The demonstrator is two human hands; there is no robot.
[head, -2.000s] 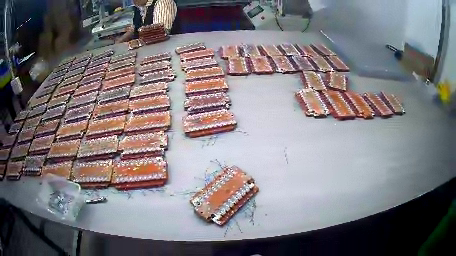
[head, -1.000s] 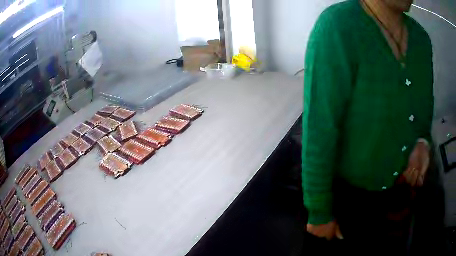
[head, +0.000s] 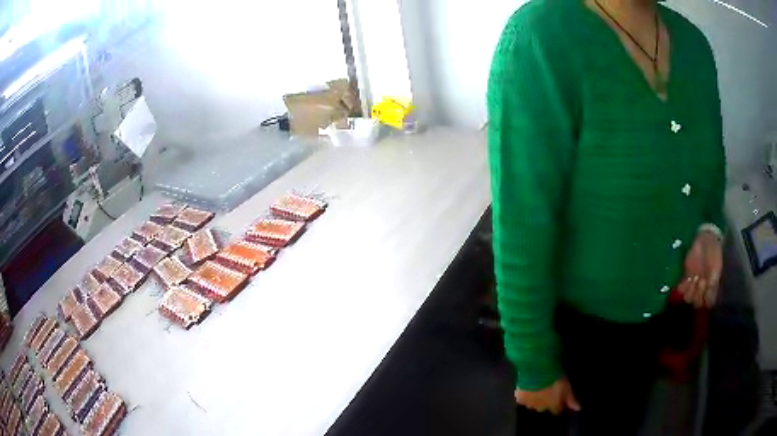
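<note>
Neither of my hands is in the picture. Reddish-brown fixture plates with pale rows along their edges lie on the light-grey table (head: 341, 255). A slanting row of plates (head: 219, 279) lies near the middle left, with several smaller-looking plates (head: 128, 274) beside it toward the back. More plates (head: 72, 375) stand in columns at the lower left, cut off by the picture's edge. A thin stray wire (head: 197, 402) lies alone on the table.
A person in a green cardigan (head: 609, 170) stands at the right, beside the table's dark edge. A cardboard box (head: 319, 109), a white container (head: 353, 132) and a yellow thing (head: 392, 111) stand at the back. A clear sheet (head: 234, 170) lies near a machine (head: 111, 204).
My view has swung right from the plates to the person. The single plate at the front of the table has left the picture. Since a second ago the view has shifted only slightly.
</note>
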